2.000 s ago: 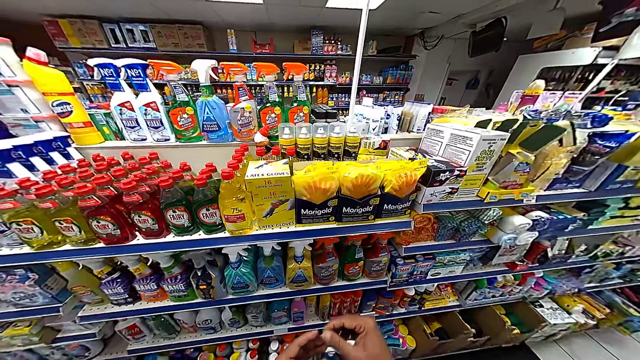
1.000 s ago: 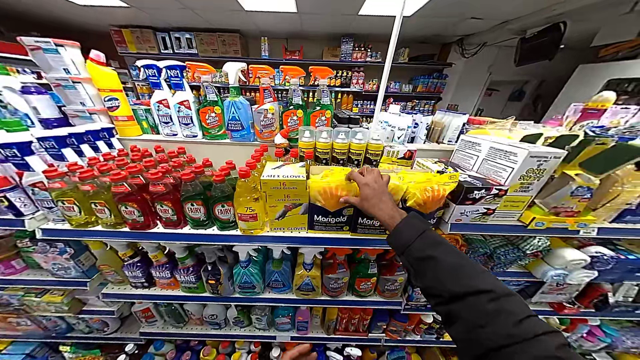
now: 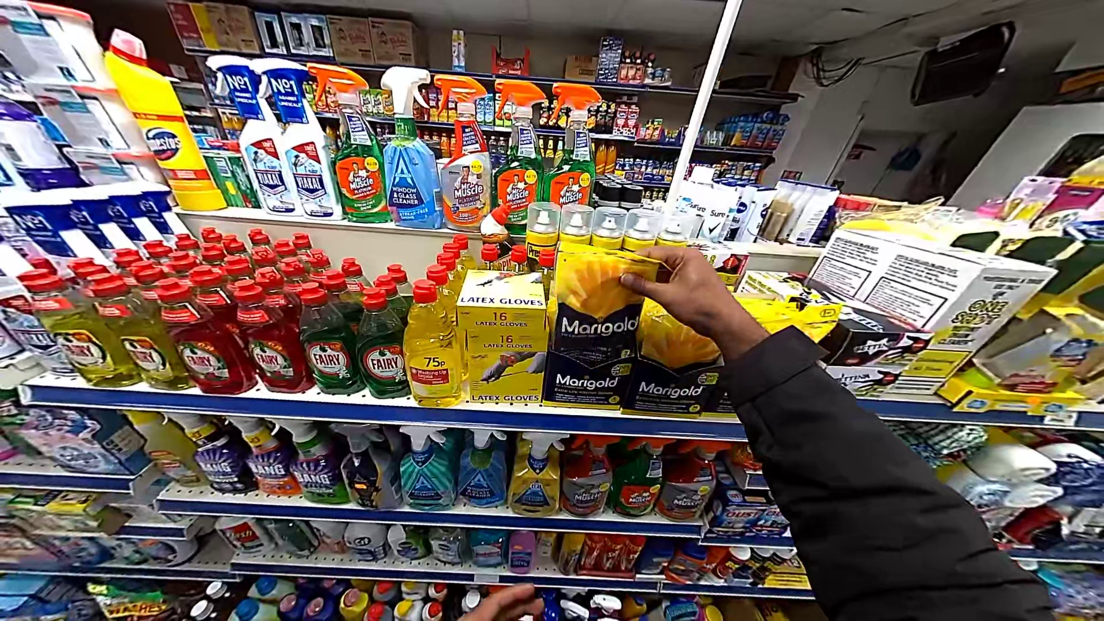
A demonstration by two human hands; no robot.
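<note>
My right hand (image 3: 690,293), in a dark sleeve, grips the top right edge of a yellow Marigold glove packet (image 3: 597,297). The packet stands raised above its black display box (image 3: 586,384), its lower part still behind the box front. A second Marigold box (image 3: 673,388) with yellow packets is just to the right. On the left a yellow latex gloves box (image 3: 504,345) touches the first display box. My left hand (image 3: 504,604) shows only in part at the bottom edge, low before the shelves; its fingers hold nothing visible.
Fairy dish soap bottles (image 3: 203,341) fill the shelf's left side. Spray bottles (image 3: 414,177) and aerosol cans (image 3: 608,226) stand on the ledge behind. White cartons (image 3: 914,293) are stacked at the right. A white pole (image 3: 707,99) rises behind the ledge. Lower shelves hold more cleaners (image 3: 483,474).
My right hand has come up from the bottom of the view to the Marigold packets and taken hold of one. That packet now stands higher. The hands were close together two seconds ago.
</note>
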